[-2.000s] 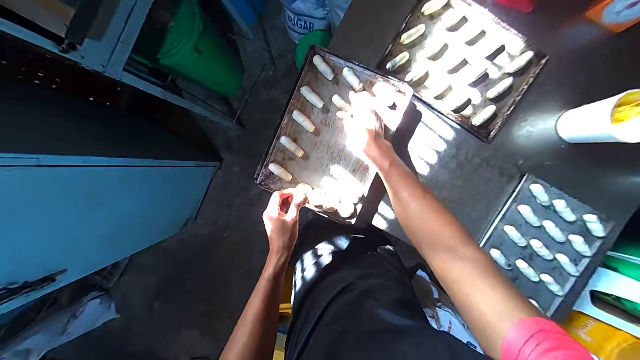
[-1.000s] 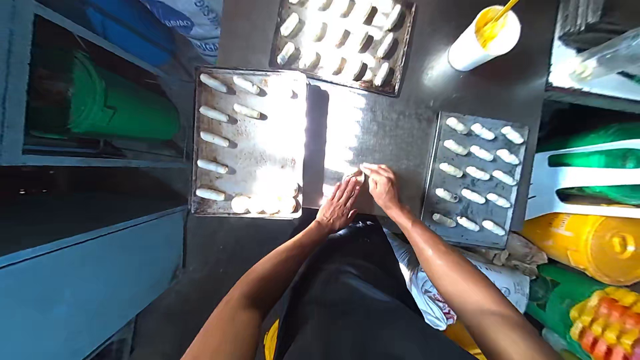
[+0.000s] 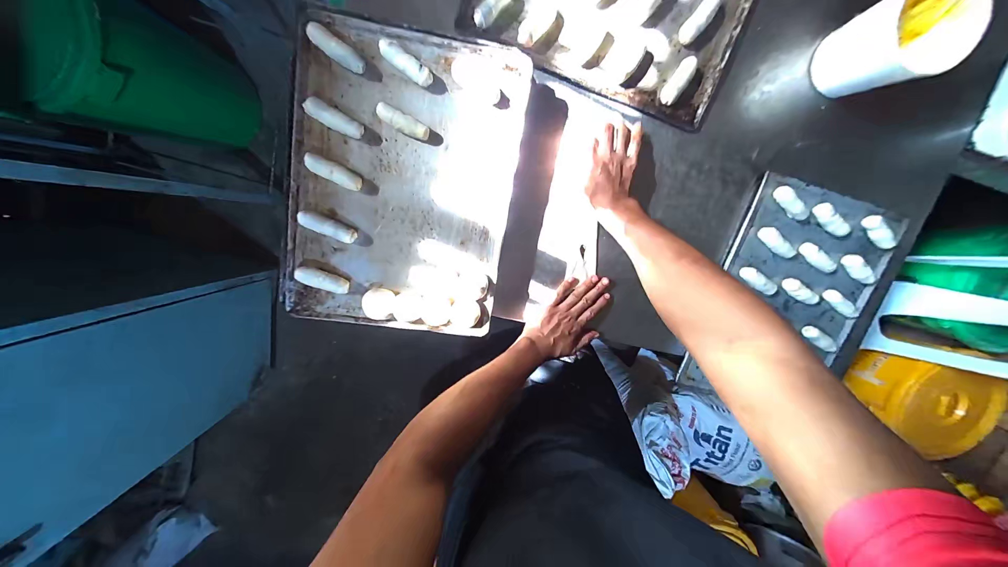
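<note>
My left hand (image 3: 568,317) lies palm down near the front edge of the dark table, fingers spread. Farther up, my right hand (image 3: 614,167) rests flat on the sunlit table top, its fingers pointing away. Whether dough lies under either palm cannot be seen in the glare. To the left, a metal baking tray (image 3: 394,197) carries several rolled dough pieces (image 3: 332,171) and a cluster of round dough balls (image 3: 407,305) in its near right corner. Another tray of rolls (image 3: 697,110) is at the top, partly cut off. Both hands are clear of the trays.
A dark tray of shaped dough pieces (image 3: 819,257) sits at the right. Behind it stands a white container (image 3: 866,55) with something yellow inside. Green bins (image 3: 165,71) are at the upper left. A printed sack (image 3: 709,433) and a yellow container (image 3: 929,402) are below the table's right side.
My hands were close together at the table's near edge one second ago; now my right hand is farther up the table, apart from my left. The view has shifted.
</note>
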